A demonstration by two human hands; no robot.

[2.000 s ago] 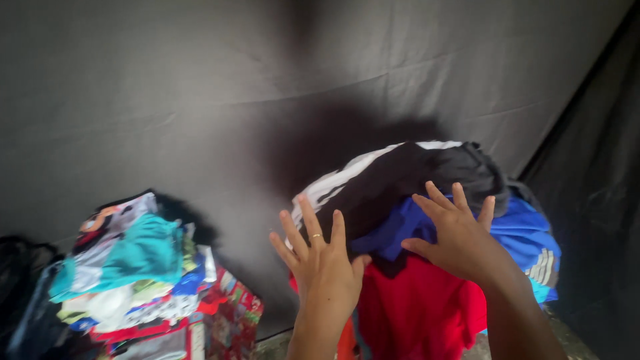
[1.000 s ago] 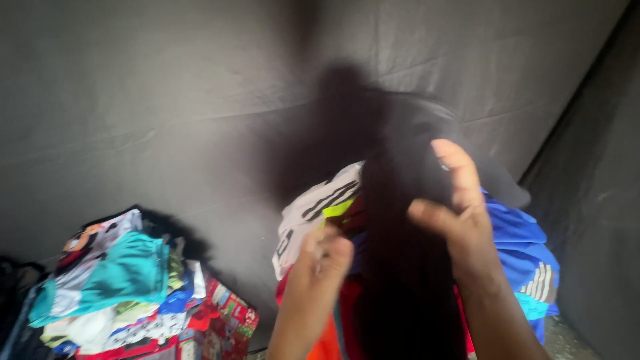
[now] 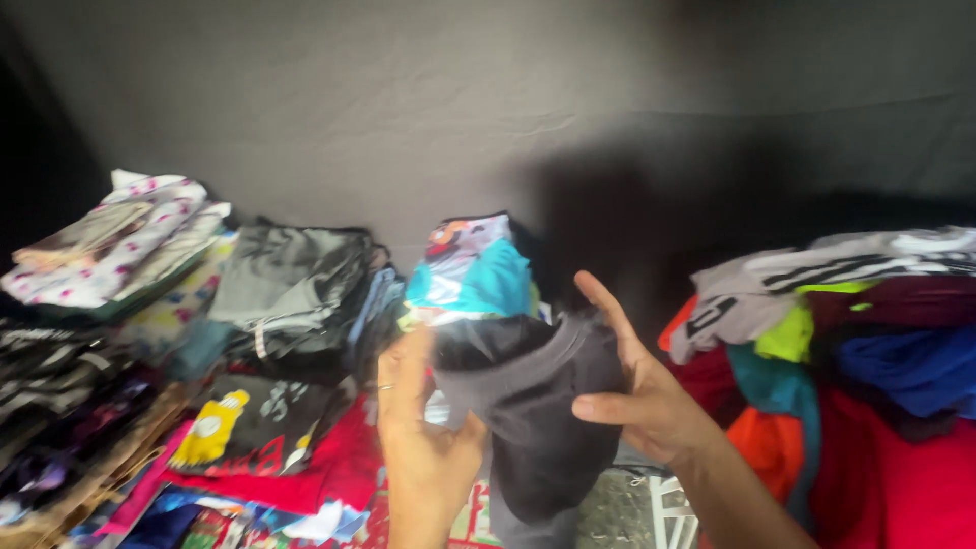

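A black and dark grey garment (image 3: 534, 381) hangs between my two hands at the lower middle, with its wide opening toward the top. My left hand (image 3: 427, 435), with a ring on one finger, grips its left edge. On the other side my right hand (image 3: 640, 381) holds the garment between thumb and fingers, the index finger pointing up. Behind it stands a pile of folded clothes with a turquoise piece (image 3: 480, 278) near the top. To the right of my right hand lies a loose heap with a grey striped garment (image 3: 736, 293), a blue one (image 3: 915, 366) and a red one (image 3: 915, 473).
Folded piles fill the left side: floral cloth (image 3: 152, 236), grey garments (image 3: 293, 267), a dark shirt with a yellow print (image 3: 259, 419) and dark clothes (image 3: 61, 381). A grey fabric backdrop (image 3: 457, 114) rises behind. A white slatted object (image 3: 671, 511) shows low down.
The dark garment has been lifted from the right-hand heap, where black cloth lay on top, and is now held between both hands. The view has swung left, showing more folded piles.
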